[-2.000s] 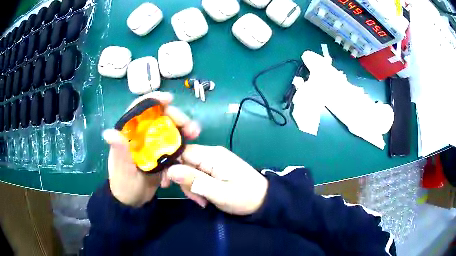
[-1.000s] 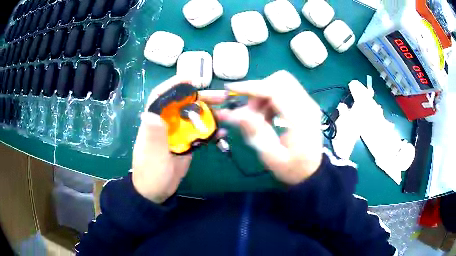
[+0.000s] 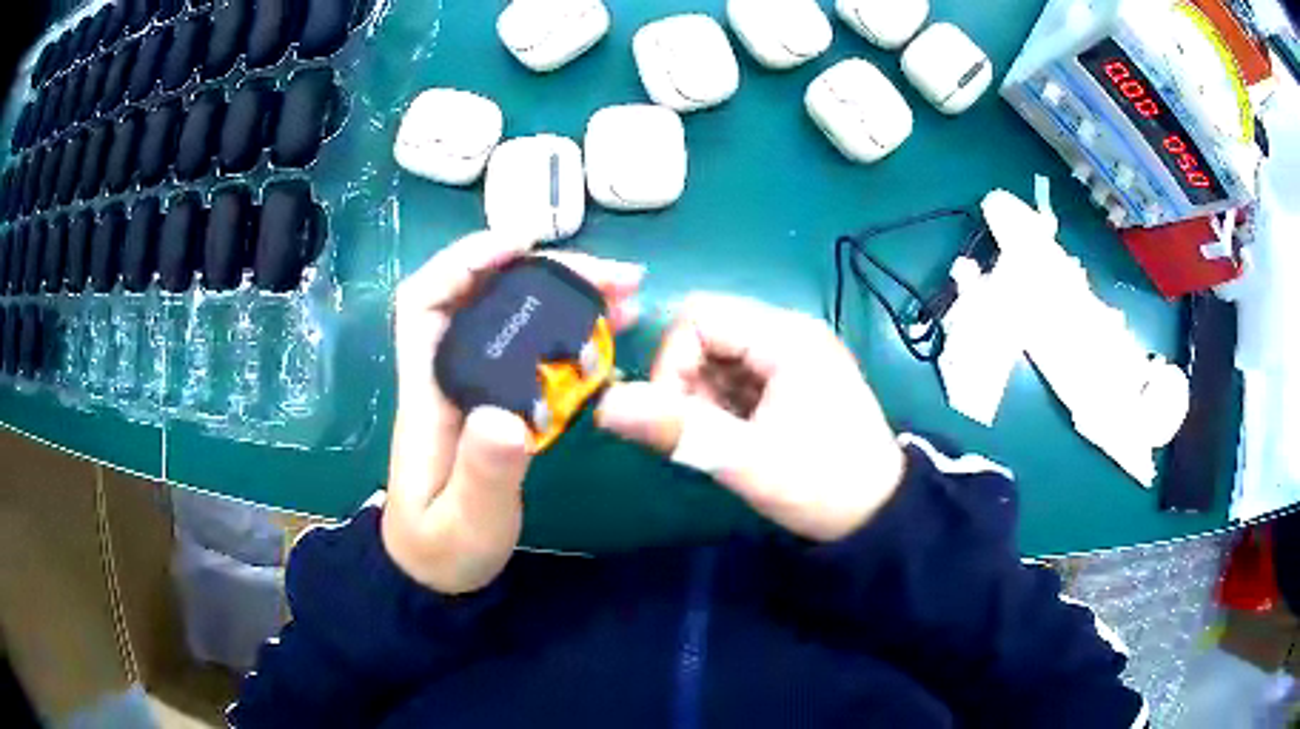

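My left hand (image 3: 463, 470) holds a black charging case (image 3: 520, 335) above the mat's near part. Its lid, with pale lettering, faces up and is partly lowered. Bright orange lining shows at the right edge, with small silvery bits inside that may be test earbuds. My right hand (image 3: 784, 427) is just right of the case, fingers curled, one fingertip close to the case's edge. A dark reddish patch shows between its fingers; I cannot tell if it is a held thing or shadow.
White charging cases (image 3: 635, 157) lie behind my hands. A blister tray (image 3: 214, 356) with black cases is at left. At right are a black cable (image 3: 841, 271), crumpled white cloth or paper (image 3: 1091, 363), a power supply (image 3: 1098, 114), a red block (image 3: 1180, 257) and a long black object (image 3: 1200, 413).
The case's lid has come down over the orange interior. My right hand has moved slightly away from the case. The cable piece seen between my hands is no longer visible there.
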